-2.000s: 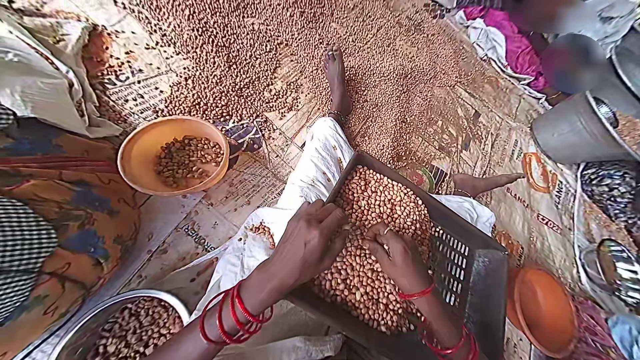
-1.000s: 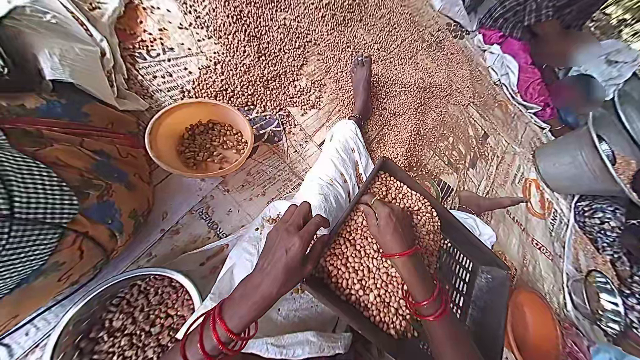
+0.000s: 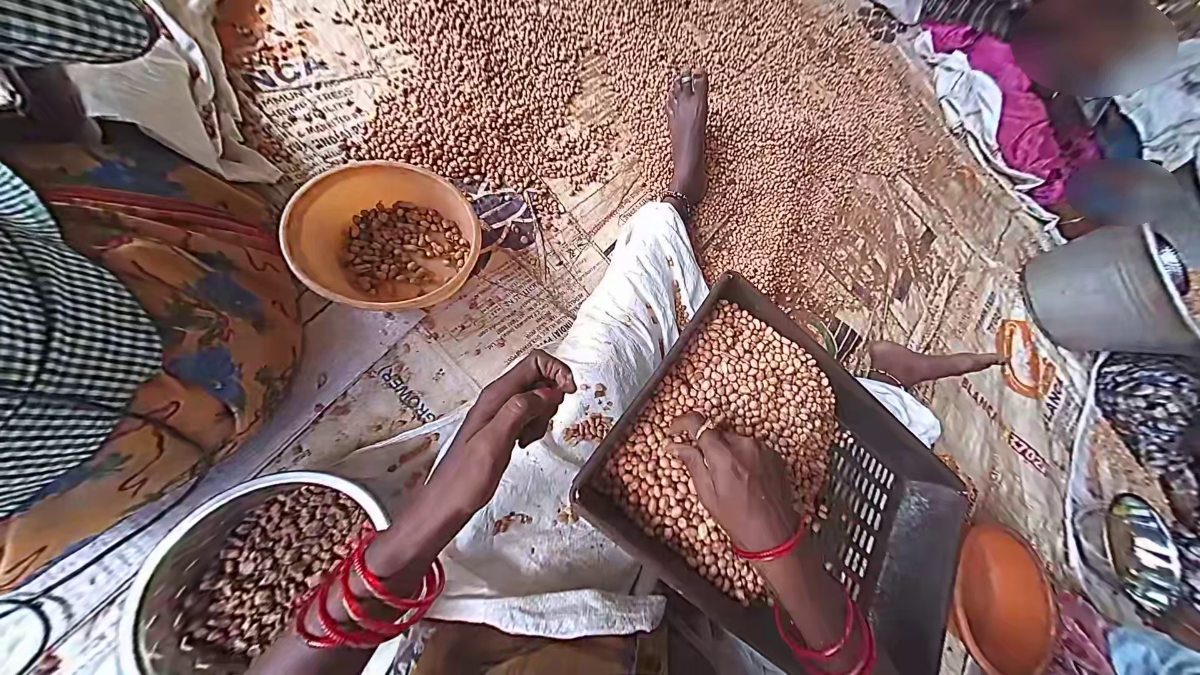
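A black slotted plastic tray [image 3: 919, 525] rests tilted over my lap, holding many round tan nuts or seeds [image 3: 750, 375] heaped toward its left and upper part. My right hand [image 3: 727, 473] is on these nuts, fingers bent; whether it pinches one I cannot tell. Left of the tray, above the white cloth on my leg [image 3: 628, 309], my left hand [image 3: 530, 398] is held with curled fingers; its inside is hidden. Red bangles circle both wrists. A metal basin [image 3: 141, 572] of darker brown pieces [image 3: 281, 562] lies beside my left forearm.
An orange plastic bowl [image 3: 305, 216] with dark pieces is at upper left. Nuts spread over the printed sheet floor [image 3: 469, 328] around my foot [image 3: 689, 122]. At right are a grey metal bucket [image 3: 1087, 291] and an orange tub [image 3: 1003, 591]. Other people sit at left and upper right.
My two hands were close together over the tray two seconds ago. My left hand is now off to the left of the tray, over the white cloth, with its fingers curled in.
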